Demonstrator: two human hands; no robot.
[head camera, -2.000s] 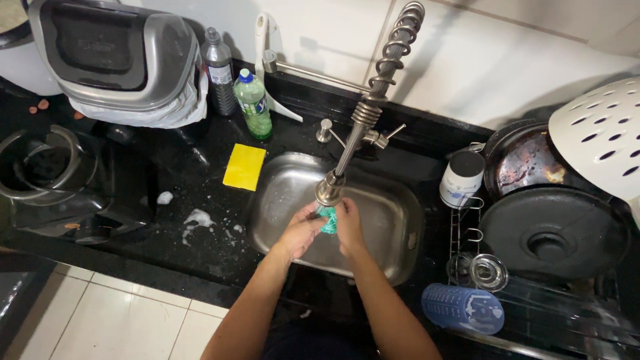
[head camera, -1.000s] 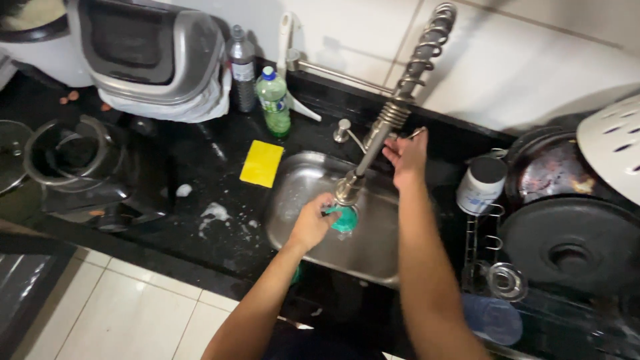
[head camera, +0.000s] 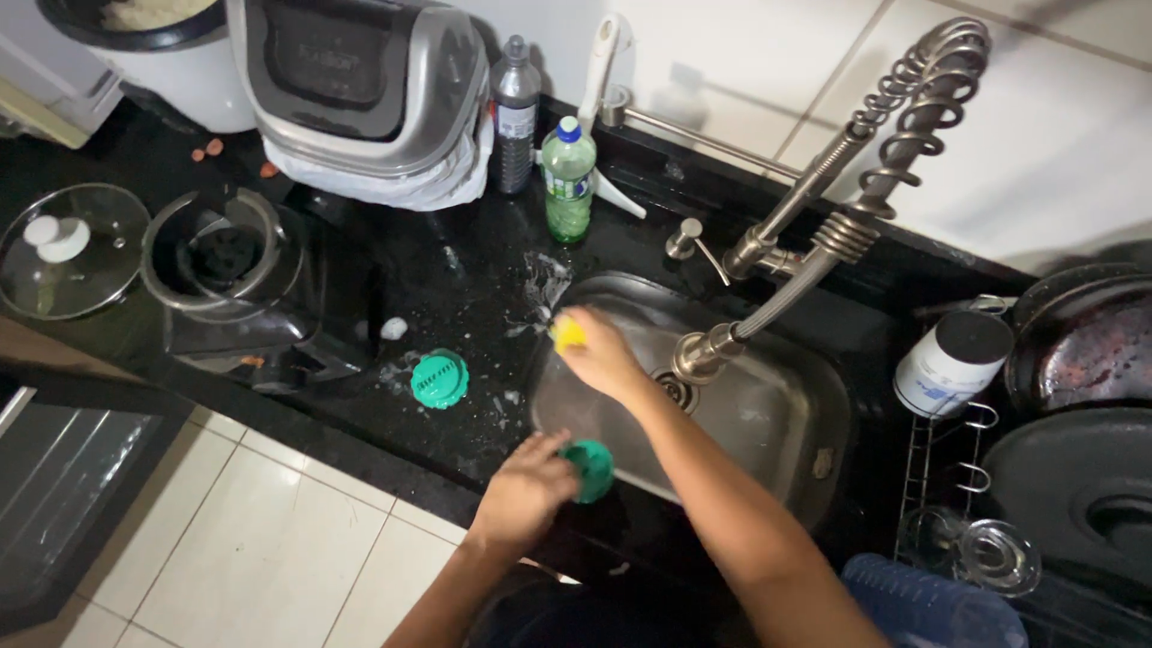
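My right hand (head camera: 598, 351) grips a crumpled yellow sponge cloth (head camera: 569, 333) over the left rim of the steel sink (head camera: 765, 432). Below it, my left hand (head camera: 531, 481), somewhat blurred, is at a green plastic lid (head camera: 591, 471) by the sink's front left corner; whether its fingers hold the lid cannot be told. A second green lid (head camera: 440, 379), with a scalloped edge, rests on the wet black counter left of the sink. The spring faucet's spray head (head camera: 706, 354) hangs over the drain. Soap suds (head camera: 544, 283) lie on the counter beside the sink.
Behind the sink's left side stand a green detergent bottle (head camera: 569, 184) and a grey bottle (head camera: 516, 121). A blender base (head camera: 261, 279) and a glass lid (head camera: 72, 252) are at the left. On the right are a white mug (head camera: 949, 369), a wire rack (head camera: 918, 477) and dark pans (head camera: 1080, 477).
The yellow cloth, flat on the counter before, is now in my right hand, which has left the faucet. A green lid now rests on the counter left of the sink. My left hand has moved toward the front edge.
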